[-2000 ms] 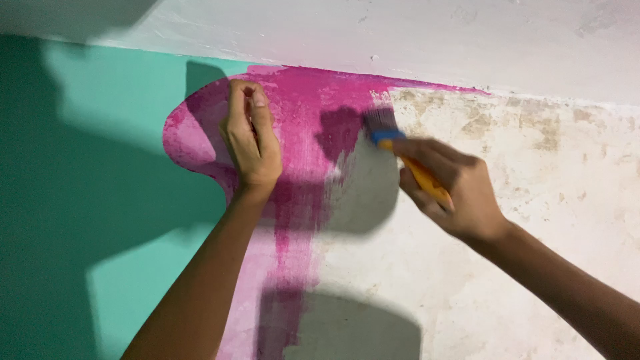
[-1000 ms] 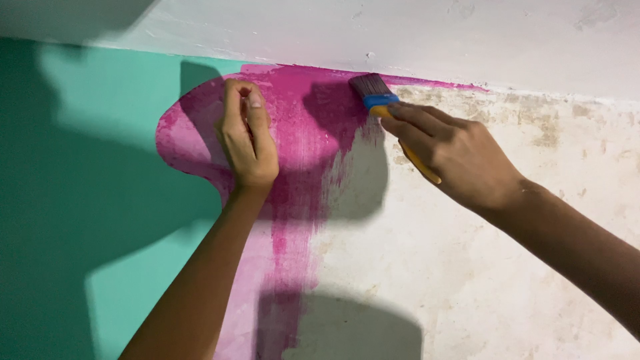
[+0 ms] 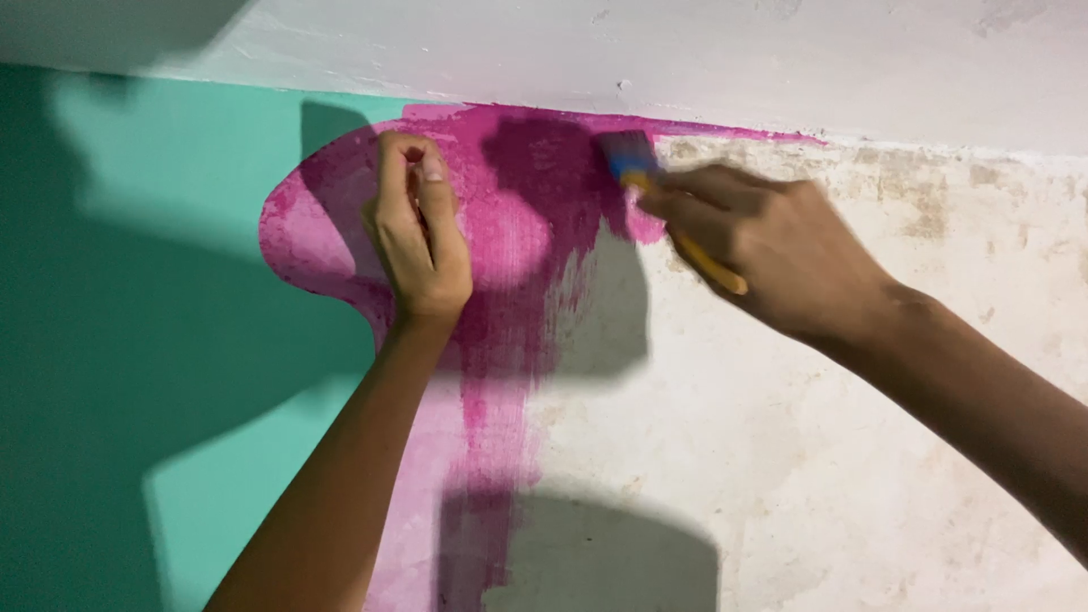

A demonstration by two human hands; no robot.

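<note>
My right hand (image 3: 765, 238) grips the yellow handle of a paintbrush (image 3: 629, 161) with a blue ferrule. The dark bristles, a little blurred, are at the pink paint (image 3: 510, 204) near the top of the wall. My left hand (image 3: 421, 221) is raised in front of the painted part, its fingers curled and the thumb close to them; no object shows in it. Whether it touches the wall I cannot tell. The pink runs down in streaks onto the off-white wall (image 3: 816, 408), and its left edge curves against green paint (image 3: 238, 229).
A whitish surface (image 3: 544, 51), perhaps the ceiling, meets the wall along a slanting edge at the top. A thin pink strip follows that edge to the right. Dark shadows fall across the wall, and brownish stains mark its upper right part.
Pink paint now covers more of the wall by the bristles, to the right of the earlier pink edge. My right hand and the brush have shifted about; my left hand has hardly moved.
</note>
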